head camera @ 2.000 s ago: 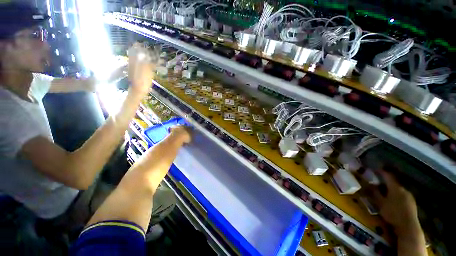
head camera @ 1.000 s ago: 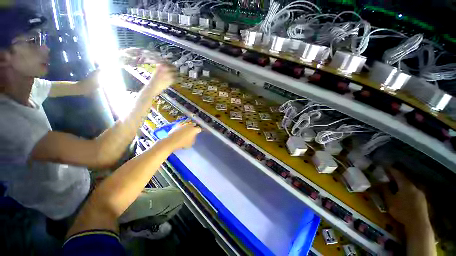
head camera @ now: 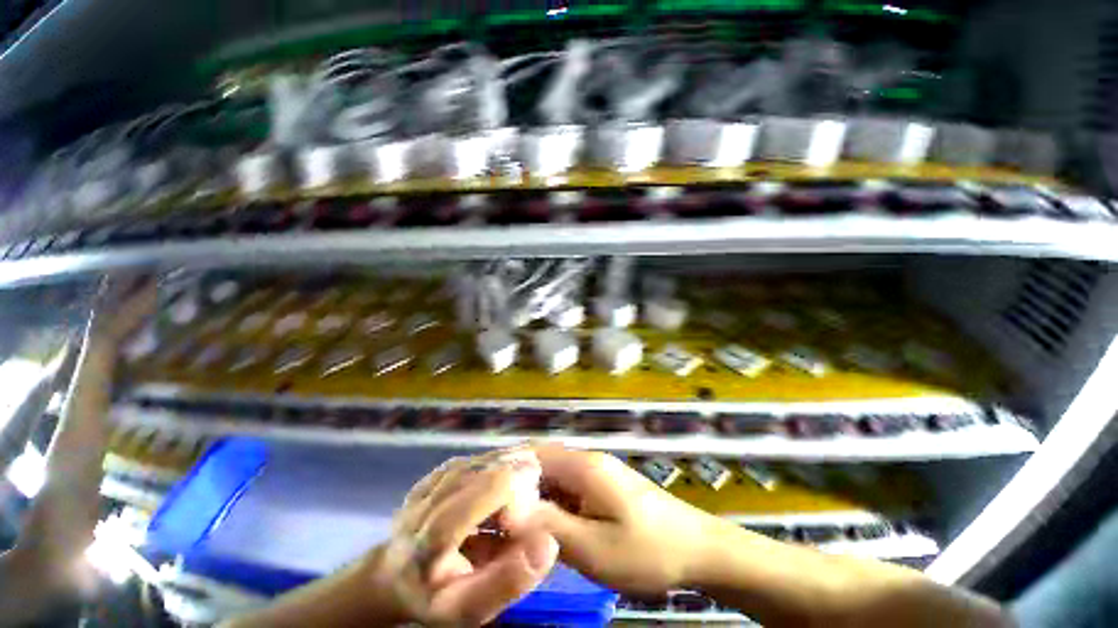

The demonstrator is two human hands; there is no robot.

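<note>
The frame is blurred. My left hand (head camera: 460, 540) and my right hand (head camera: 619, 521) meet in front of the shelves, with curled fingers overlapping. Whether anything is held between them cannot be told. Behind and below them a blue tray (head camera: 211, 493) with a pale liner lies along the shelf front; my hands hide part of it. On the middle shelf a small group of white adapters (head camera: 559, 351) stands on the yellow socket board (head camera: 490, 378), with white cables behind. White sockets (head camera: 741, 359) without adapters show to both sides of them.
The upper shelf (head camera: 552, 236) carries a long row of white adapters (head camera: 635, 147) with coiled cables. Another person's arm (head camera: 83, 423) is at the left edge. A vented side wall (head camera: 1042, 307) and pale frame (head camera: 1054, 460) stand at the right. A lower socket board (head camera: 809, 494) shows below.
The view has swung right to face the shelves. My left hand has left the tray's far end and my right hand has left the adapters; they are now together at centre.
</note>
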